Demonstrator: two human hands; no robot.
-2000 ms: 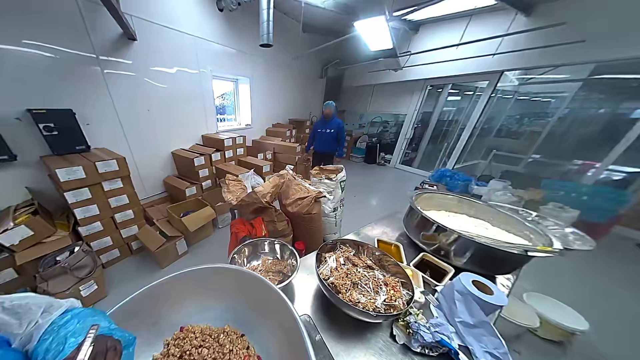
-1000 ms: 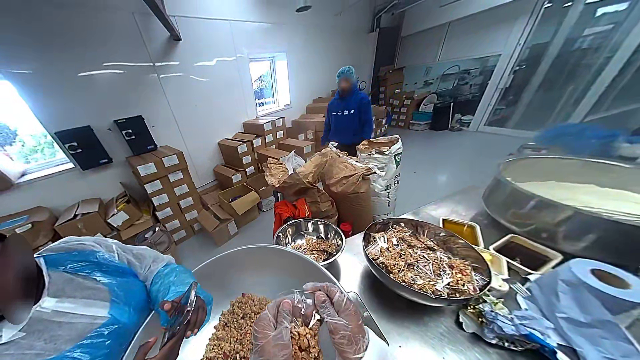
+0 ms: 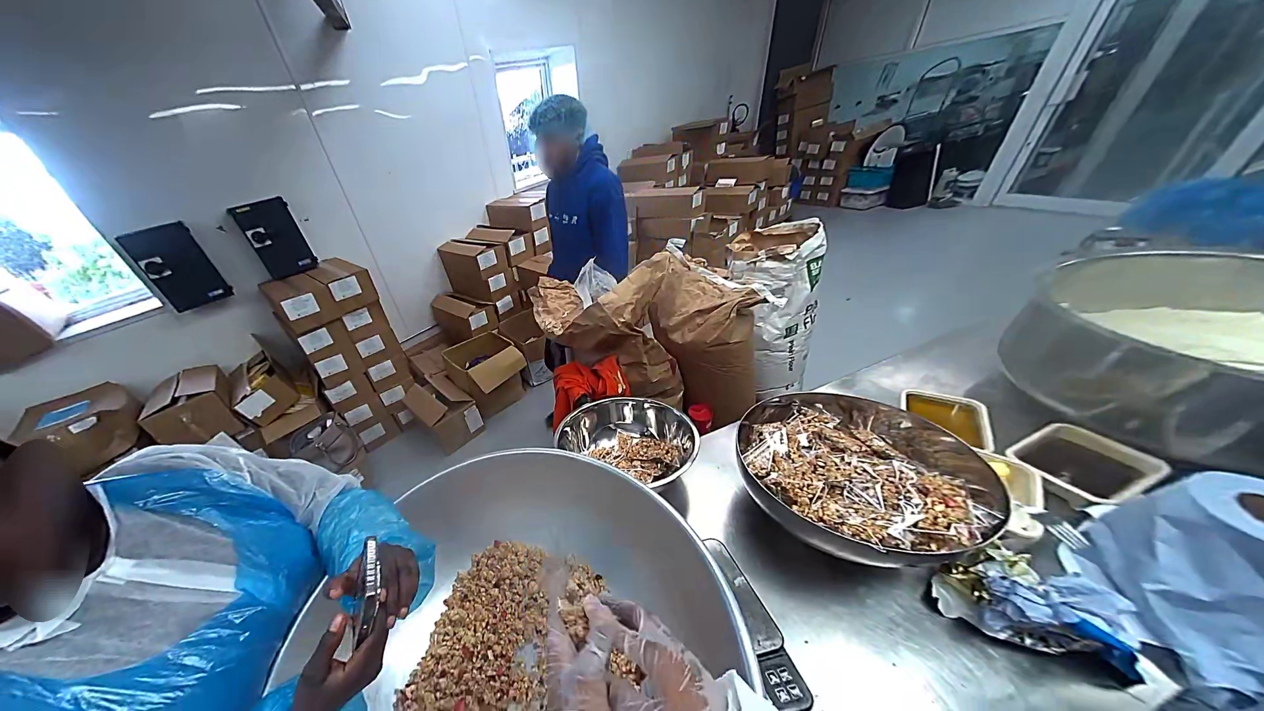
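Note:
Clumpy granola (image 3: 484,622) lies in a large metal bowl (image 3: 632,494) at the lower middle. My right hand (image 3: 652,657), in a clear plastic glove, reaches into the bowl from the lower right, its fingers curled around some granola. My left hand (image 3: 565,642) is beside it, gloved too and blurred against the granola; its fingers cannot be told apart. Behind stands a small steel bowl (image 3: 681,420) of granola mix. To the right, a wide steel bowl (image 3: 755,484) holds granola mix with many thin white strips. A digital scale (image 3: 780,671) is partly under the large bowl's right side.
A co-worker in blue plastic sleeves (image 3: 375,523) holds a phone (image 3: 369,583) over the bowl's left side. Right are tubs of liquid (image 3: 1086,484), crumpled foil (image 3: 1027,602), a paper roll (image 3: 1185,563) and a large vat (image 3: 1076,336). Paper sacks (image 3: 701,336) and a person in a blue hoodie (image 3: 590,217) stand behind.
The person in the blue hoodie has moved left past the sacks and turned sideways. My hands, apart and plainly visible a second ago, are now lower and overlapping. The view has swung left since the first frame.

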